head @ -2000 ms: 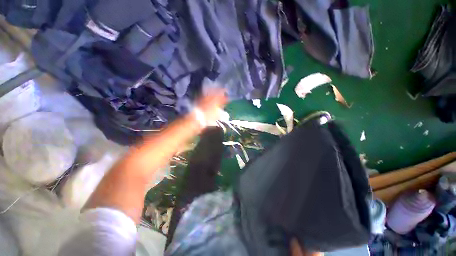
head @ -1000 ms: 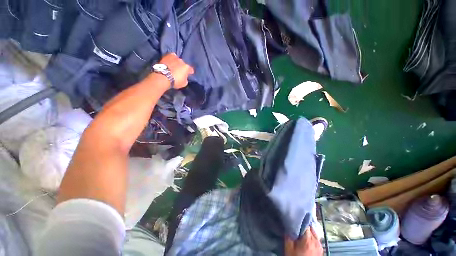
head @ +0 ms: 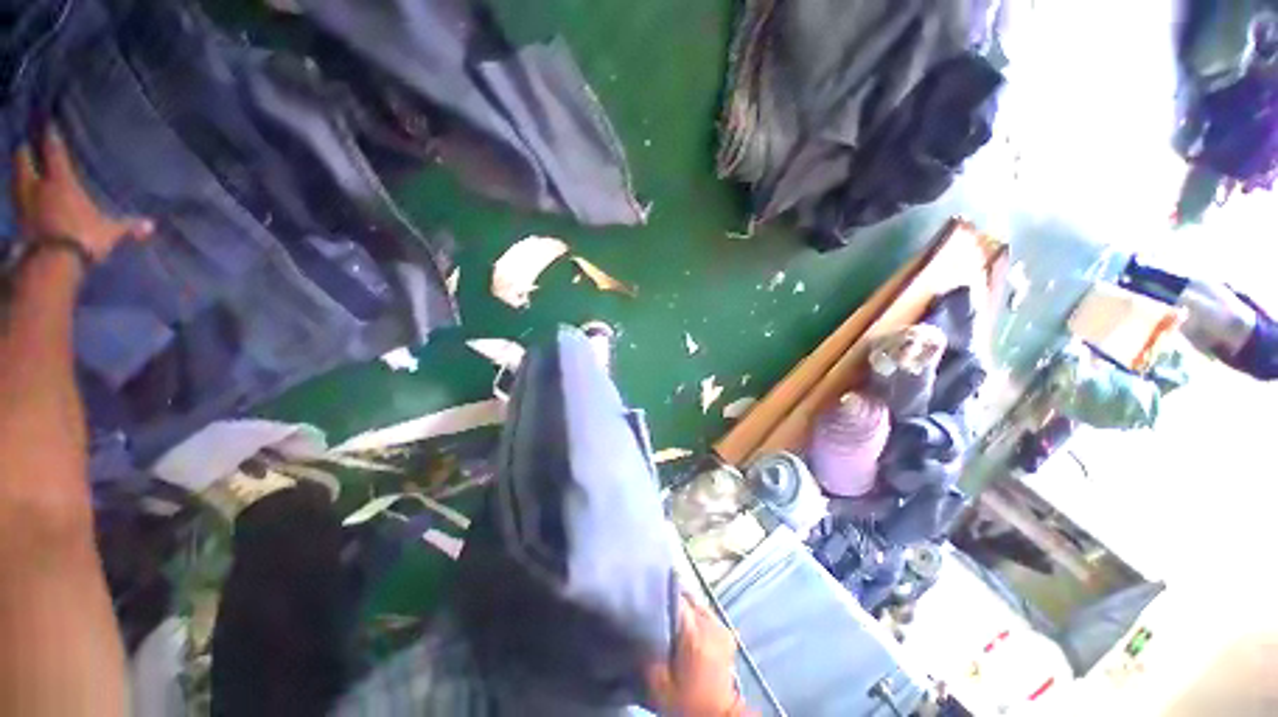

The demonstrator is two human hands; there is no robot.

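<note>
My left hand [head: 70, 210] is at the left edge, fingers spread, on or just over the heap of dark blue-grey cloth [head: 210, 182] on the green floor. I cannot tell if it touches. My right hand [head: 697, 661] is at the bottom middle, shut on a folded bundle of dark cloth [head: 596, 504] held against my body. The bundle hides most of my right hand's fingers.
A second dark cloth pile [head: 855, 112] lies at the top. Flat cardboard [head: 841, 357], a pink-lilac cone [head: 848, 444], grey rolls and a pale blue box [head: 806, 630] stand to the right. Pale scraps [head: 527, 269] litter the green floor near my feet.
The view has swung to the right. My left hand, closed at the cloth heap a second ago, now has spread fingers. My right hand still holds the bundle.
</note>
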